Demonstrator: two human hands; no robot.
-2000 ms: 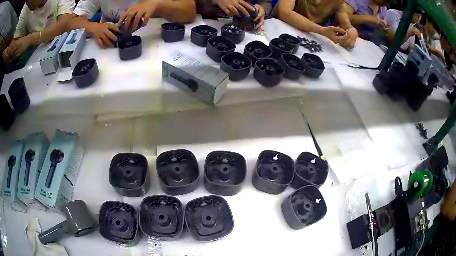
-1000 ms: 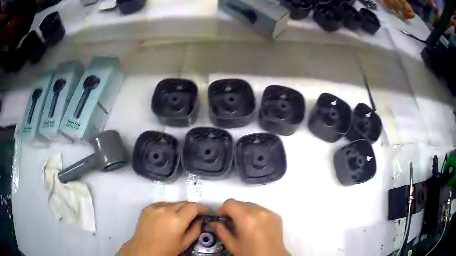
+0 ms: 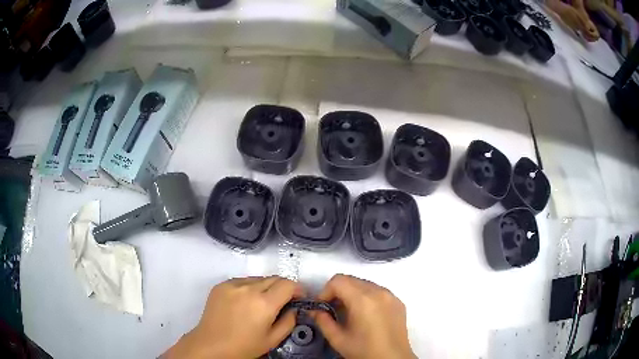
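A dark plastic housing [image 3: 303, 335] is at the bottom centre, its open side with the round boss facing up, partly cut off by the lower edge. My left hand [image 3: 245, 315] holds its left side and my right hand [image 3: 366, 317] its right side, fingertips close together at the far rim. Any small part between the fingertips is too small to tell. More dark housings [image 3: 313, 212] stand open side up in two rows beyond my hands. At the right, a housing [image 3: 513, 238] and two near it each show a small white part inside.
At the left are a grey handheld device [image 3: 172, 201], a crumpled white cloth [image 3: 106, 270] and three teal boxes [image 3: 150, 126]. Another box [image 3: 389, 26] lies across the table beside more housings. Black blocks and a metallic rod [image 3: 581, 301] are at the right edge. A person's hand [image 3: 576, 21] shows top right.
My view has tipped down from the far side of the table. Both hands came into view holding a housing, and stay on it. The standing housings keep their layout.
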